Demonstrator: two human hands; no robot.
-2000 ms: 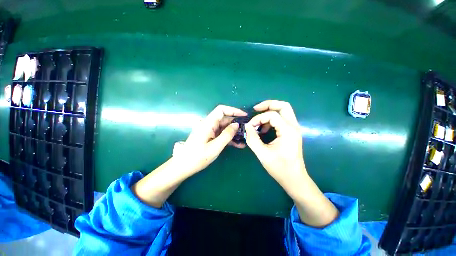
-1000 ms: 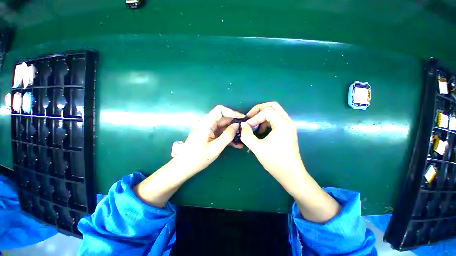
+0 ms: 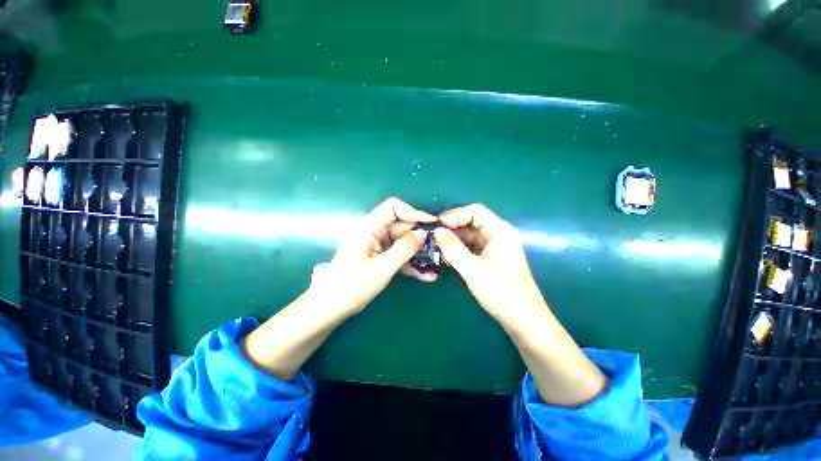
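A small black housing (image 3: 429,255) is held above the green bench at the centre of the view, with small pale details on its upper face. My left hand (image 3: 365,257) grips its left side with thumb and fingers. My right hand (image 3: 491,261) grips its upper right side, with the thumb on its face. The fingers hide much of the housing's edges. A small pale piece (image 3: 319,273) shows beside my left wrist, partly hidden.
A black tray (image 3: 169,243) at left has white pieces (image 3: 49,135) in top pockets. A black tray (image 3: 734,315) at right holds white-and-orange modules (image 3: 778,277). A blue-edged unit (image 3: 637,191) lies right of my hands. A dark unit (image 3: 239,15) sits at the far edge.
My right fingers have closed in, and more of the housing's face now shows below the thumbs. The dark unit at the far edge shows more fully. The view has shifted slightly.
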